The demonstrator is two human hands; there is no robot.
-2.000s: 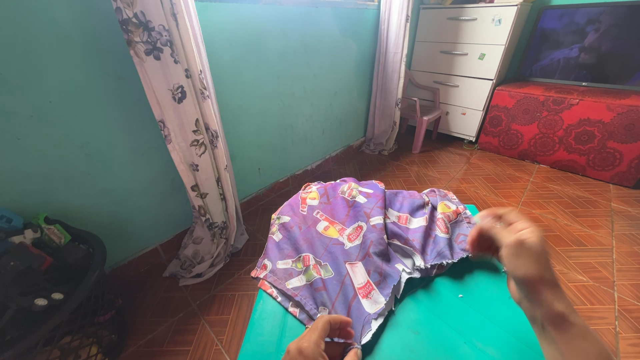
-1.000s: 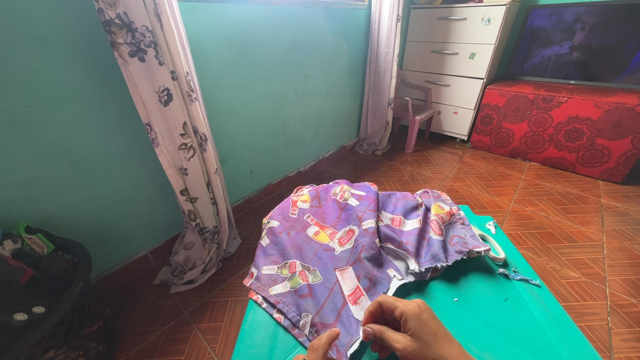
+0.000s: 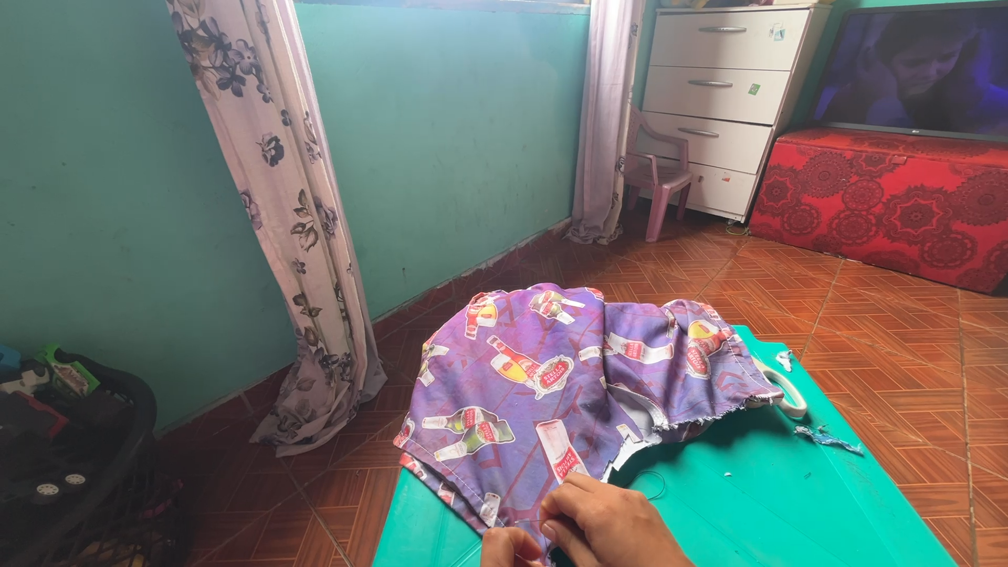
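A purple printed fabric garment (image 3: 512, 394) with bottle and glass pictures and a frayed raw edge is spread over a green plastic table (image 3: 787, 488). At its near corner, by the bottom of the view, my left hand (image 3: 510, 546) pinches the cloth edge. Just right of it, my right hand (image 3: 606, 520) has thumb and fingertips together at the same edge; whether a needle is between them cannot be told. A loop of dark thread (image 3: 652, 485) lies on the green surface beside the cloth. The white handle of scissors (image 3: 790, 400) sticks out from under the fabric's right end.
Scraps of thread and cloth (image 3: 828, 439) lie at the table's right edge. A dark basket of toys (image 3: 118, 402) stands at the left, near a floral curtain (image 3: 291, 205). Farther back are a pink plastic chair (image 3: 665, 169), a white chest of drawers (image 3: 717, 102) and a red patterned box (image 3: 882, 205).
Two seconds ago my right hand was out to the right, past the cloth's end; it came back beside my left hand at the near corner and remains there.
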